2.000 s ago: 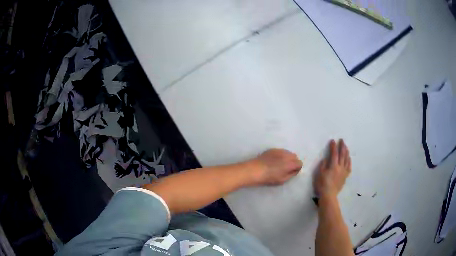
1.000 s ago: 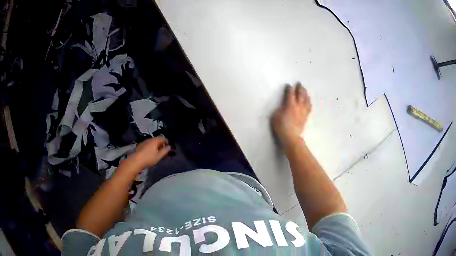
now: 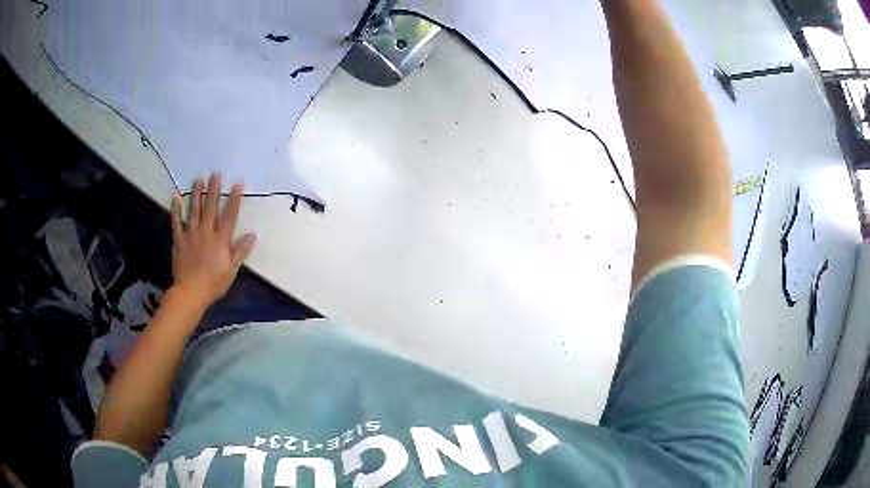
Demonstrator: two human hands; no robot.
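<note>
My left hand (image 3: 206, 244) lies spread, palm down, at the table's near edge, its fingertips at the dark cut edge of the paper-topped fabric lay (image 3: 210, 105). It holds nothing. My right forearm reaches up and out of the top of the picture, so my right hand is out of view. The silver base plate (image 3: 386, 55) of the cutting machine stands at the lay's right edge, with a thin dark upright part above it. The rest of the machine is cut off by the top edge.
The pale table (image 3: 448, 229) runs across the middle. Another paper-topped lay (image 3: 563, 67) is at the upper right, with a T-shaped dark tool (image 3: 749, 74) and a yellow strip (image 3: 747, 186). Cut pieces (image 3: 799, 253) lie at the right. Fabric scraps (image 3: 72, 257) cover the floor at left.
The view has turned, bringing the left lay and base plate into view. My left hand moved from above the scraps onto the table edge. My right hand left the table surface and the picture.
</note>
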